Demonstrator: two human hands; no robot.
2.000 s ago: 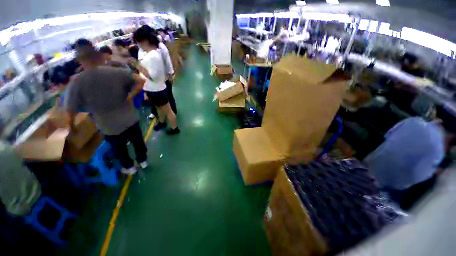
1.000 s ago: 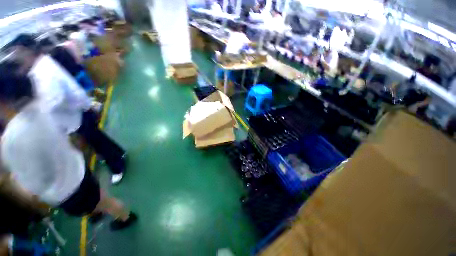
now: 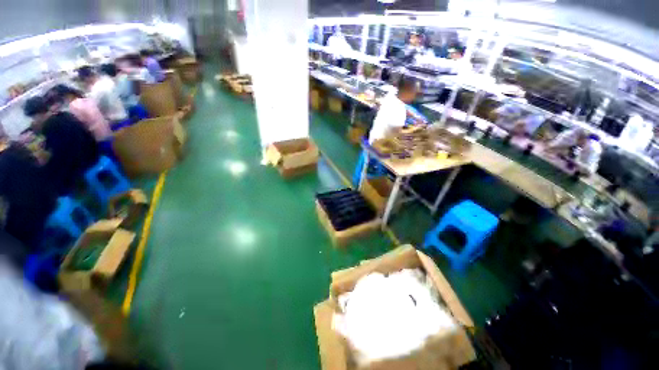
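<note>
Neither of my hands is in view. Nearest in front of me, an open carton point(image 3: 462, 350) filled with a white mass point(image 3: 390, 311) stands on the green floor at the bottom right. What the white material is cannot be told. Beyond it, a smaller carton point(image 3: 352, 234) holds black trays or parts point(image 3: 348, 208). Another open brown box point(image 3: 295, 157) stands at the foot of the white pillar.
A green aisle point(image 3: 238, 267) has a yellow line point(image 3: 144, 249) on its left. Blue stools point(image 3: 466, 230) stand on both sides. A person sits behind a loaded table point(image 3: 426, 167) at right. Several people sit along the left line beside large cartons point(image 3: 149, 144).
The view has moved forward along the aisle. The white-filled carton and pillar are nearer. The large brown carton at right and the walking people at left have left the view.
</note>
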